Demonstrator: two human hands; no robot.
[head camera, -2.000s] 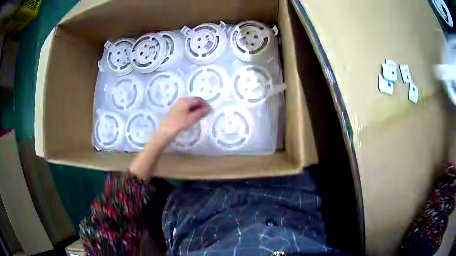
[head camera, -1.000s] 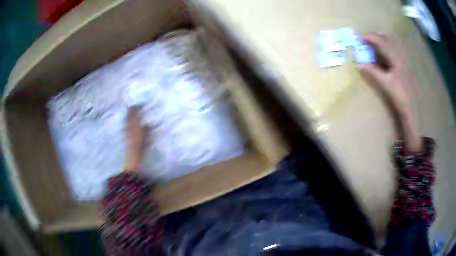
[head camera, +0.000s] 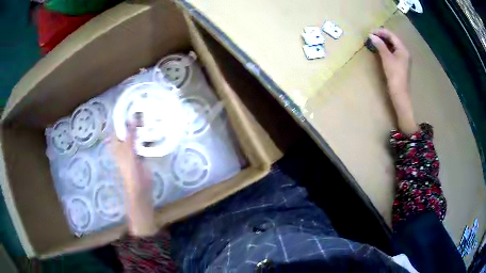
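Observation:
My left hand (head camera: 128, 154) is over the open carton (head camera: 101, 48), shut on a round white slotted housing (head camera: 154, 114) raised above the others; the hand is blurred. More white housings (head camera: 190, 166) lie in rows in the carton, on and under a cloudy plastic sheet (head camera: 144, 178). My right hand (head camera: 391, 50) is above the cardboard-covered bench, thumb and fingers closed on a small dark square insert (head camera: 371, 44). Several loose white square inserts (head camera: 313, 36) lie on the bench to the left of that hand.
A white slotted housing (head camera: 411, 6) lies at the far bench edge. A blue-white and dark pile of inserts (head camera: 469, 237) is at the bench's lower right. A red object (head camera: 58, 26) and a green one are behind the carton. Clear tape (head camera: 301, 109) sticks to the bench's near edge.
The view has turned toward the bench. My left hand has taken hold of a housing and lifted it. My right hand has picked up an insert and moved away from the loose ones.

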